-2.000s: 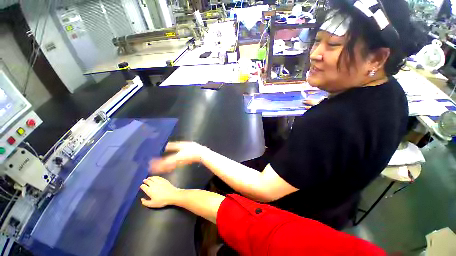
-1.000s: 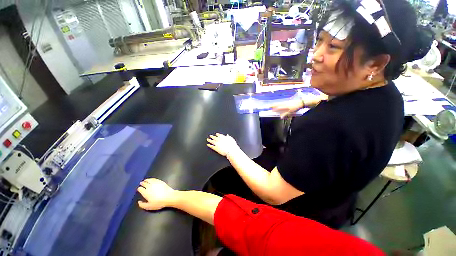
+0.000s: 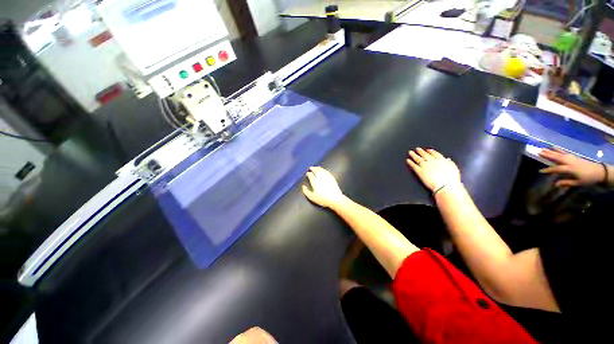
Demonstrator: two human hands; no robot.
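Observation:
The blue-tinted clear sewing template (image 3: 252, 161) lies flat on the glossy black table, its far edge at the machine's clamp rail. A pale cut panel shows beneath the plastic. My right hand (image 3: 323, 187), in a red sleeve, rests at the template's near edge, fingers a little apart and holding nothing visible. A small patch of skin at the bottom edge looks like my left hand (image 3: 254, 336); it is mostly cut off, so its fingers are hidden. The white sewing head (image 3: 205, 107) stands over the template's far side.
Another person's hand (image 3: 436, 171) rests on the black table (image 3: 384, 101) to the right; their other hand is by a second blue template (image 3: 552, 127). A control panel (image 3: 195, 67) with coloured buttons stands behind the template. A dark flat object (image 3: 450, 66) lies at the back.
The view has swung left and down, showing more table and rail. My right hand stays by the template's near edge. A patch of skin now shows at the bottom edge.

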